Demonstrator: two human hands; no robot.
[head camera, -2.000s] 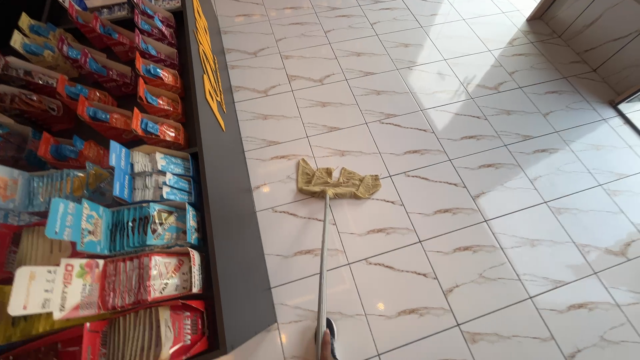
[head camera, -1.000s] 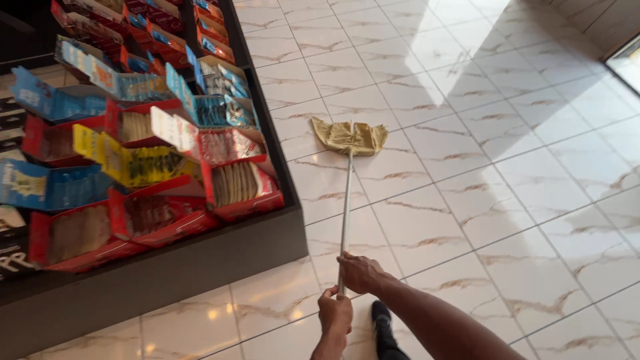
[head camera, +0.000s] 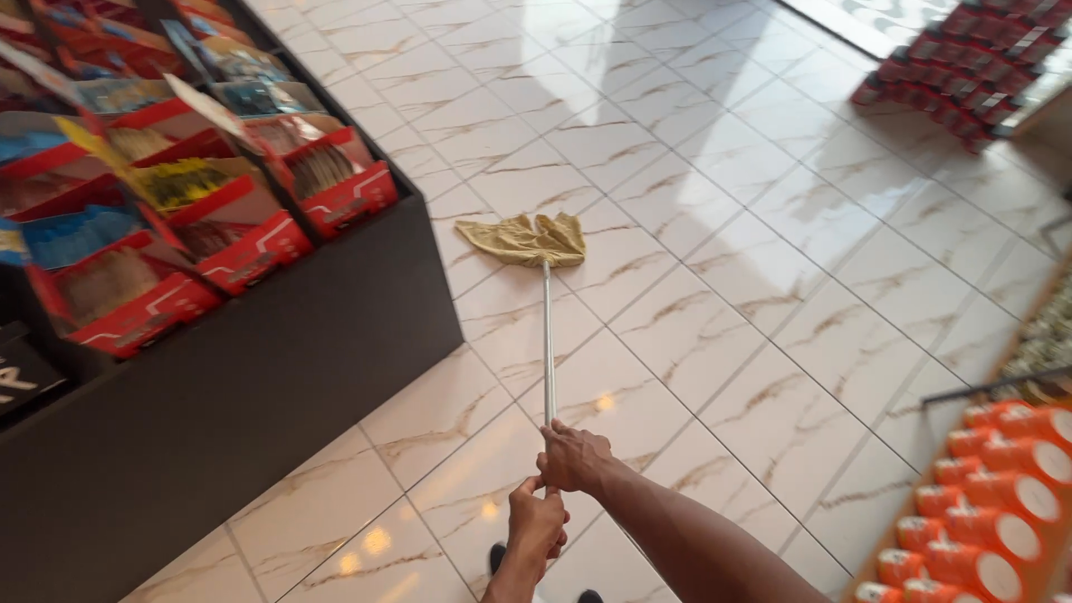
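A long metal pole (head camera: 548, 343) runs away from me to a yellowish cloth (head camera: 532, 241) that is draped over its far end and lies on the marbled tile floor (head camera: 670, 352). My right hand (head camera: 574, 456) is wrapped around the pole. Just below it, my left hand (head camera: 536, 519) grips the pole near its lower end. The two hands are close together. Whatever head is under the cloth is hidden.
On the left stands a dark display unit (head camera: 335, 352) with red boxes of packets (head camera: 251, 243); its corner is near the cloth. Orange-and-white containers (head camera: 997, 502) line a shelf at lower right. A stack of dark red packages (head camera: 963, 67) stands at upper right.
Both hands are now fully in view on the pole; two seconds ago only part of one showed. The view has shifted, bringing in the orange containers. The cloth is now beside the display unit's near corner.
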